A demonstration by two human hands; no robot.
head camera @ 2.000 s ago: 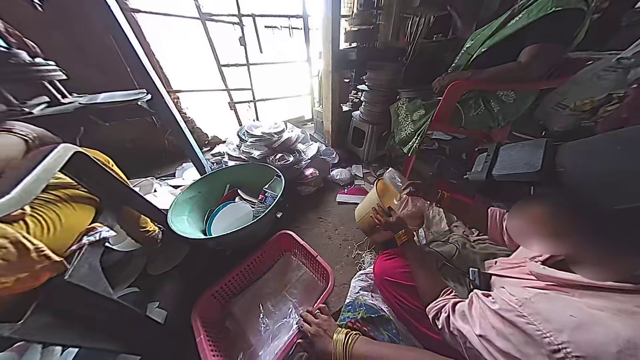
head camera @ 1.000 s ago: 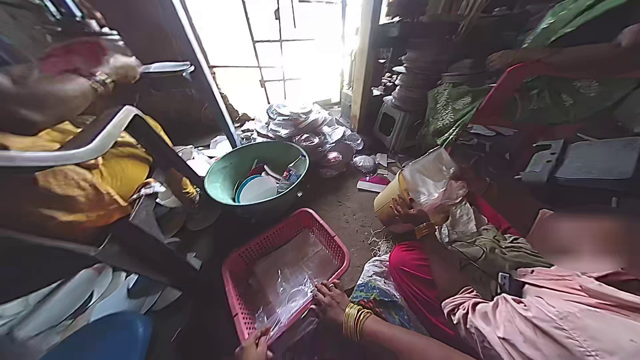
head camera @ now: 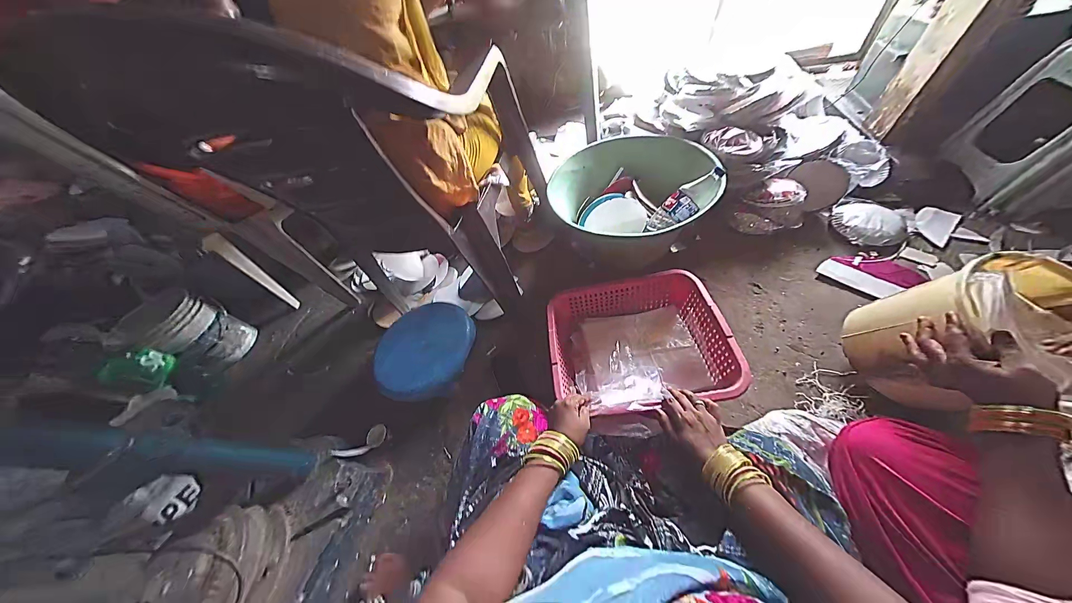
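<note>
A pink perforated plastic basket [head camera: 724, 339] stands on the floor before my knees, with clear plastic sheets or bags [head camera: 624, 360] lying in it. At the basket's near left corner, my left hand [head camera: 571, 416] has its fingers closed on the edge of the clear plastic. My right hand [head camera: 693, 421] rests at the near rim on the right, fingers spread over the plastic; whether it grips is unclear. Both wrists wear gold-coloured bangles. Beyond the basket is a green basin [head camera: 636, 243] holding a plastic bottle [head camera: 674, 208] and a white round lid or plate [head camera: 615, 213].
A blue round stool or lid [head camera: 425, 352] stands left of the basket, near a dark chair [head camera: 494, 75]. At right, another person's hand [head camera: 976, 360] holds a cream bucket [head camera: 896, 322]. Silvery plates [head camera: 737, 100] are heaped by the bright doorway. A pink-and-white packet [head camera: 871, 275] lies on the floor.
The view has swung down and left. My left hand, unseen two seconds ago and low at the basket's near side one second ago, is now at the plastic by the near left corner.
</note>
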